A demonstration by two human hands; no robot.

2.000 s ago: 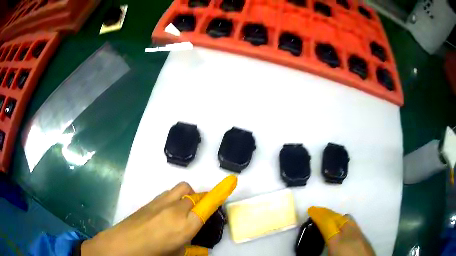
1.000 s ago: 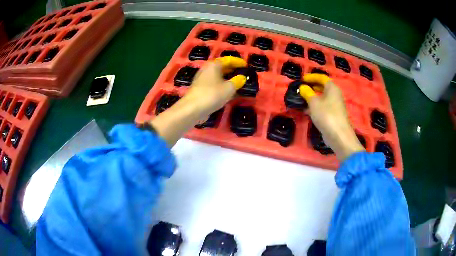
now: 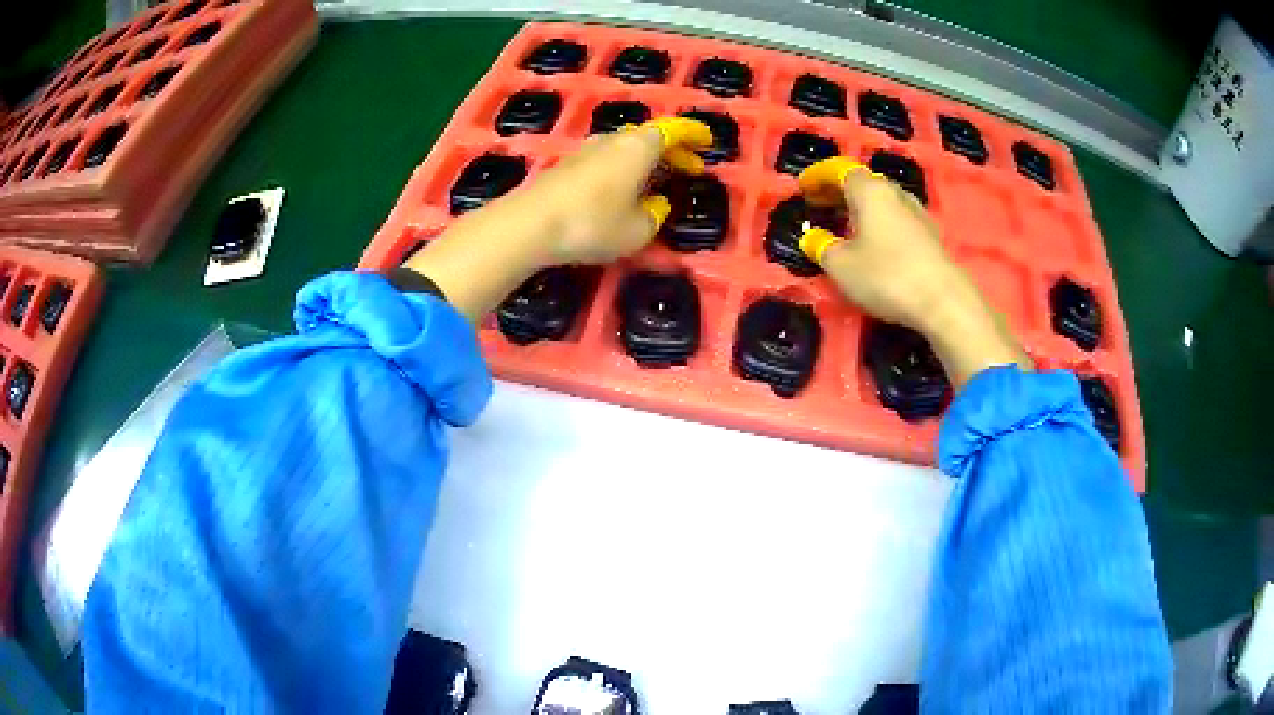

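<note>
An orange-red foam tray point(image 3: 978, 224) holds black smartwatches in a grid of pockets. My left hand point(image 3: 615, 189), with yellow finger cots, is at the left edge of a watch point(image 3: 694, 214) lying in a middle pocket; its fingers are apart and do not grip it. My right hand point(image 3: 873, 245), also with yellow cots, has finger and thumb around the right side of another watch point(image 3: 791, 231) in the neighbouring pocket. The fingers partly cover that watch. More watches point(image 3: 584, 689) lie at the near end of the white foam sheet point(image 3: 699, 545), cut off by the bottom edge.
Stacked orange-red trays point(image 3: 168, 168) and another tray point(image 3: 56, 377) stand at the left. A watch on a cream card point(image 3: 240, 238) and a clear film sheet point(image 3: 126, 433) lie on the green mat point(image 3: 363, 112). A pale container point(image 3: 1218, 133) stands at the far right.
Both hands came from the near end of the sheet to the tray with watches. Since one second ago, both watches have settled into pockets and my left fingers have come off theirs.
</note>
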